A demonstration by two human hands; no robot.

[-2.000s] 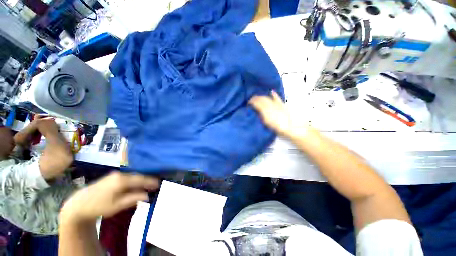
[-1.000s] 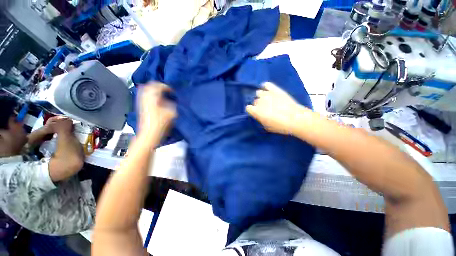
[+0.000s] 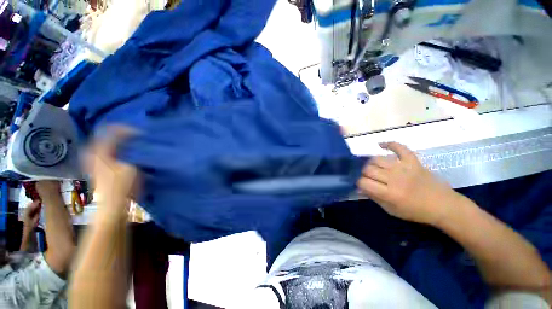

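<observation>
A blue denim-look garment (image 3: 212, 133) lies over the front of the sewing table, bunched at the back and stretched sideways in front, partly past the table edge. A paler strip shows in a dark fold near its front right. My right hand (image 3: 393, 184) grips the garment's right edge between thumb and fingers. My left hand (image 3: 112, 163) is blurred at the garment's left side, with cloth at its fingers. The sewing machine (image 3: 436, 24) stands to the right, its presser foot area free of the garment.
Orange-and-blue thread snips (image 3: 445, 92) and a black-handled tool (image 3: 475, 57) lie right of the needle area. A printed ruler strip (image 3: 496, 157) runs along the table front. Another machine's grey end (image 3: 45, 145) and a neighbouring worker's arm (image 3: 57, 223) are at the left.
My right hand has moved down and right to the garment's edge, my left hand further left. The cloth is now spread sideways between them. The camera view has shifted too.
</observation>
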